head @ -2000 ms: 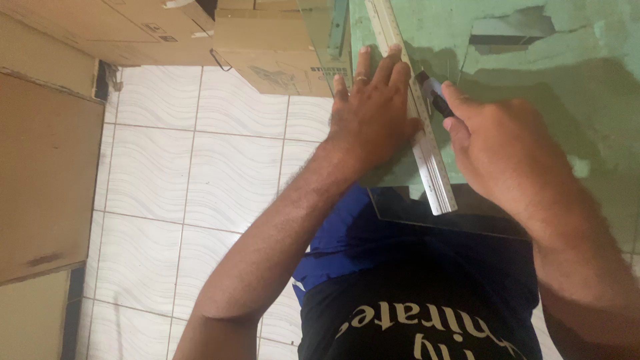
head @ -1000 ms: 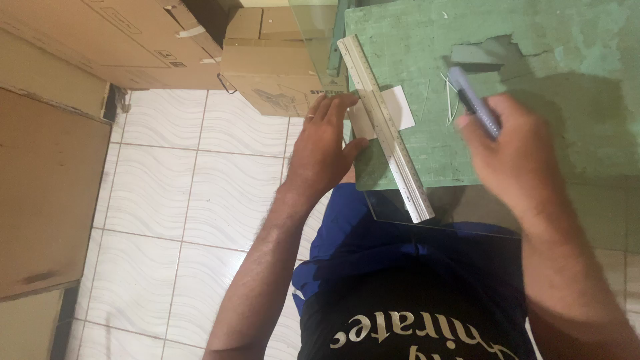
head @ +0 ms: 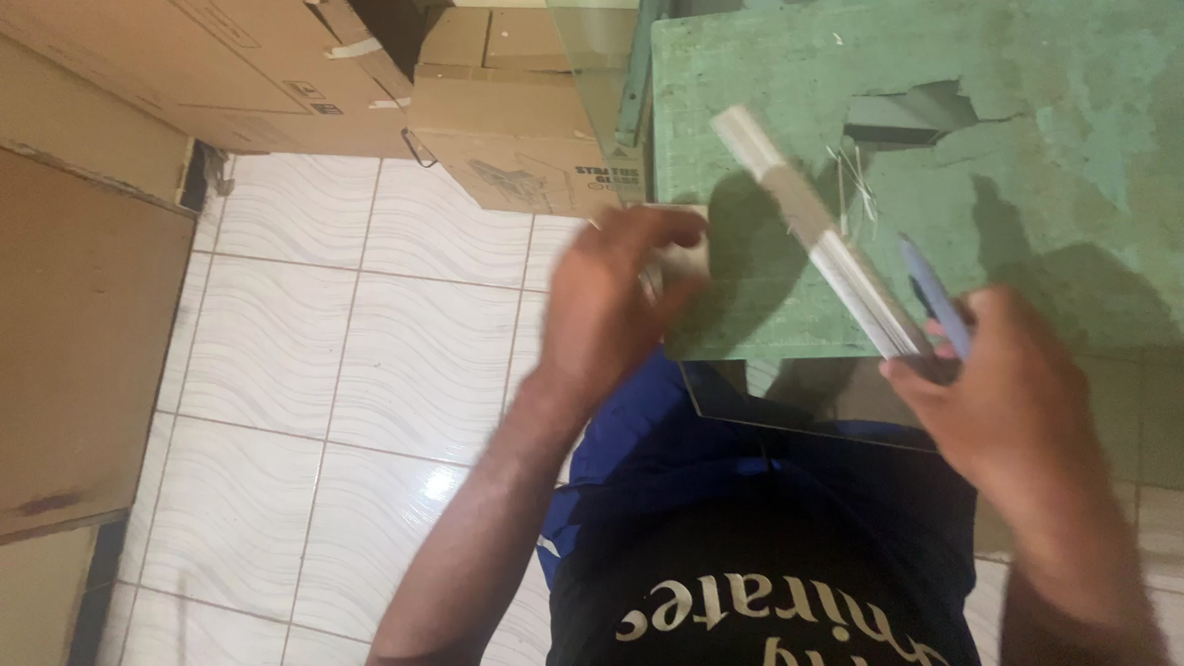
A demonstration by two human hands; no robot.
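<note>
My right hand (head: 1004, 388) holds the lower end of a metal ruler (head: 823, 236) between thumb and fingers, with a grey utility knife (head: 936, 298) also in its grip. The ruler slants over a worn green work surface (head: 768, 324). At the left edge of that surface, my blurred left hand (head: 615, 287) has its fingers around a small pale piece of card or paper (head: 686, 254). Thin white offcut strips (head: 860, 190) lie to the right of the ruler's middle.
A ragged hole (head: 911, 116) breaks the green surface near the top. Below its front edge juts a dark glass-like sheet (head: 795, 398). Cardboard boxes (head: 518, 120) stand at upper left, beside a clear glass panel (head: 597, 55). White tiles (head: 425, 361) cover the floor.
The ruler, earlier pressed by my left hand, is now held at its lower end by my right hand, farther right. The pale piece has moved left with my left hand.
</note>
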